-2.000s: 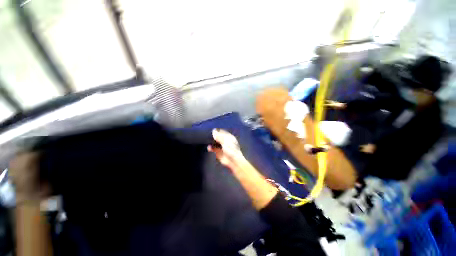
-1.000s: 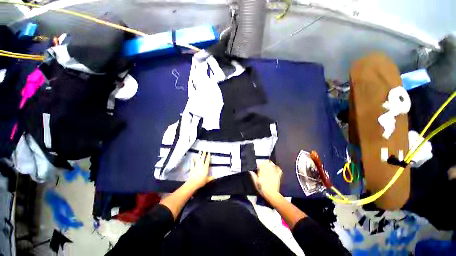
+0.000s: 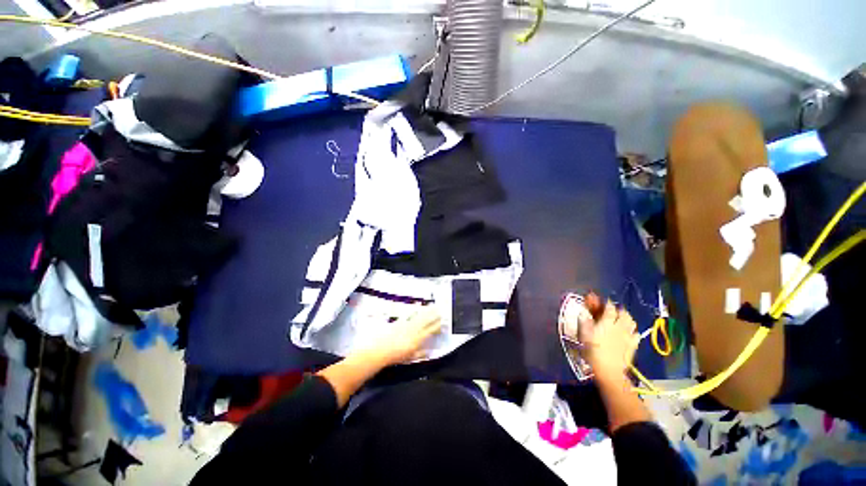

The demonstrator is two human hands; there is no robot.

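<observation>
A black garment piece (image 3: 461, 204) with white and pale grey inner pieces (image 3: 387, 190) lies spread over the middle of the dark blue table cover (image 3: 570, 180). My left hand (image 3: 404, 337) lies flat with spread fingers on the pale part near the table's front edge. My right hand (image 3: 611, 337) is around the red-orange handle of the steam iron (image 3: 573, 332), right of the garment. The iron's silver plate shows beside my fingers, and part of the handle is hidden by my hand.
A long brown padded board (image 3: 722, 218) stands at right with a white tape roll (image 3: 761, 195). Yellow hoses (image 3: 731, 365) run from the iron to the right. Yellow and green loops (image 3: 667, 335) lie nearby. A black garment heap (image 3: 142, 218) is at left, a blue bar (image 3: 328, 85) behind.
My right hand has left the black front edge of the garment and taken hold of the iron's handle. My left hand has moved slightly right over the pale piece. The garment lies almost as before.
</observation>
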